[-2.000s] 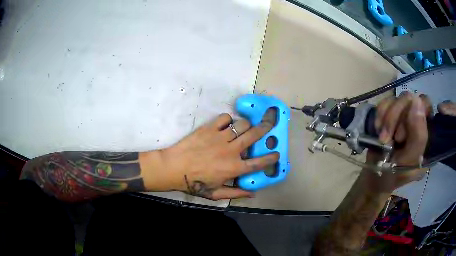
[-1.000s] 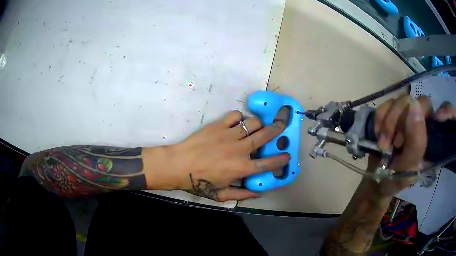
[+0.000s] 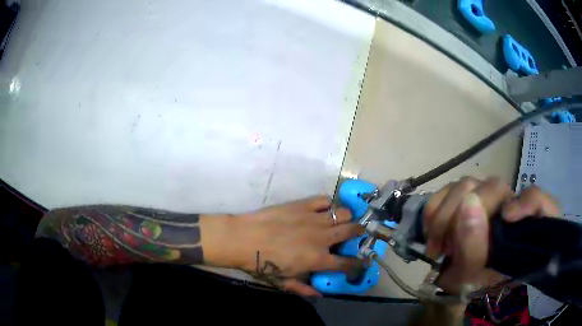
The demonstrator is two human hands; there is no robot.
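A bright blue controller housing (image 3: 348, 281) lies on the bench near its front edge, across the seam between white and tan. My left hand (image 3: 297, 239) presses on it with fingers spread over it and its openings. My right hand (image 3: 475, 229) is closed around the thick black body of the power screwdriver (image 3: 536, 251). Its silver screw-feed head (image 3: 389, 216) is over the housing's upper right part and hides some of it. The bit tip appears at the upper grip's corner hole; contact cannot be told.
The dark feed hose (image 3: 472, 149) rises to the upper right. A green conveyor (image 3: 440, 16) at the upper right carries several blue housings (image 3: 518, 56). A pale grey vented case (image 3: 555, 159) stands at the right edge. A metal bar (image 3: 549, 83) crosses above it.
The screwdriver head has moved left and down over the housing, from the housing's right edge. The housing and my left hand sit lower in view. The whole view has also shifted.
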